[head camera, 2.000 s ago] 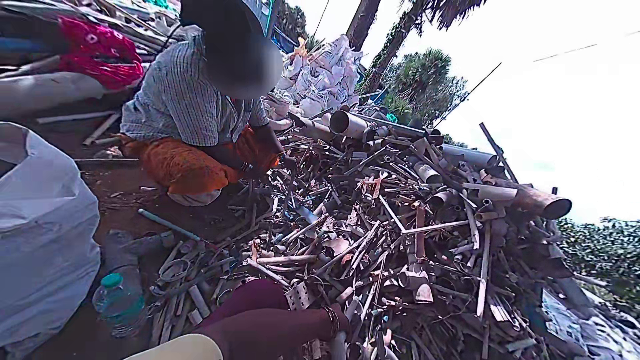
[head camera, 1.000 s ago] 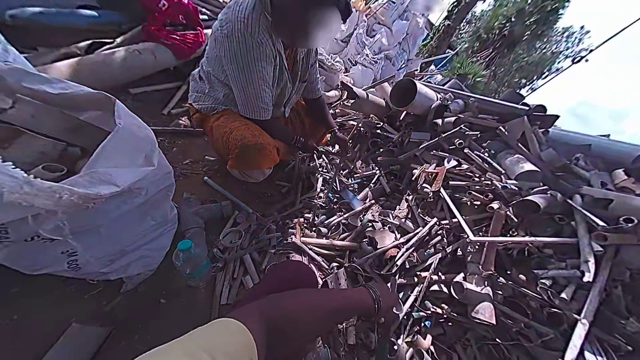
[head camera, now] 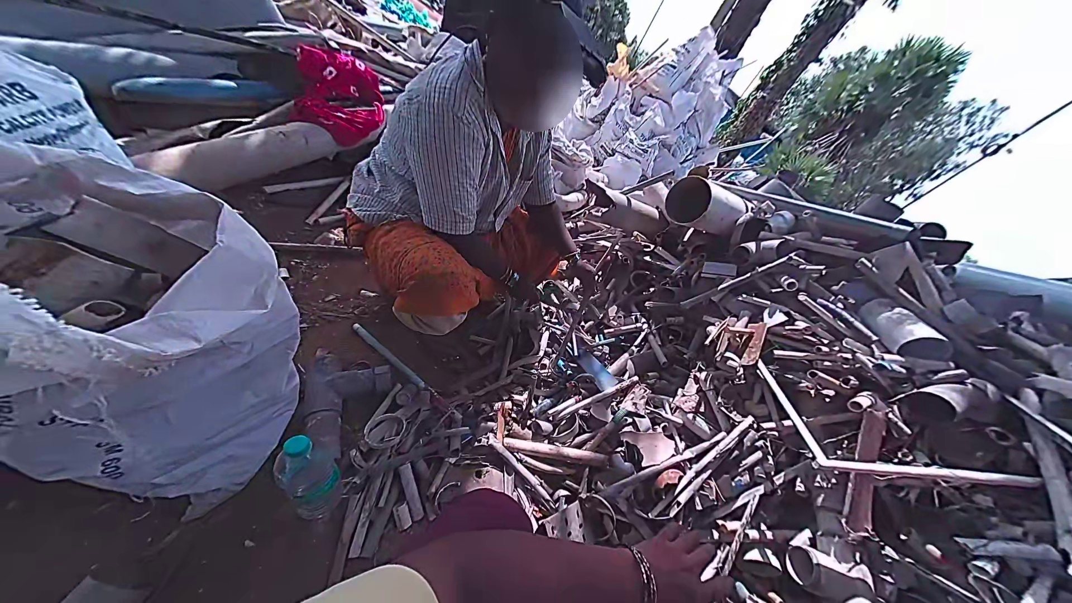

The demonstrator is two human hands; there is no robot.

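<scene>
My left hand (head camera: 682,561), with a dark bracelet at the wrist, lies low in the head view on a heap of scrap plastic pipes (head camera: 712,452). Its fingers are spread over small broken pieces and appear to hold nothing. My forearm reaches in from the lower left, beside a pale yellow sleeve edge. Long thin strips and a bent white pipe (head camera: 921,471) lie ahead of and to the right of the hand. My right hand is out of view. A plastic bottle with a turquoise cap (head camera: 308,481) stands left of my arm.
A co-worker (head camera: 461,159) squats at the heap's far side, both hands low among the scraps. A large white sack (head camera: 184,402) holding pipe pieces stands at left. Wide pipes (head camera: 708,205) and filled white bags (head camera: 662,126) lie behind the heap.
The view has shifted, bringing more of the white sack in at left. My left hand stays low on the heap. The co-worker remains squatting in the same place.
</scene>
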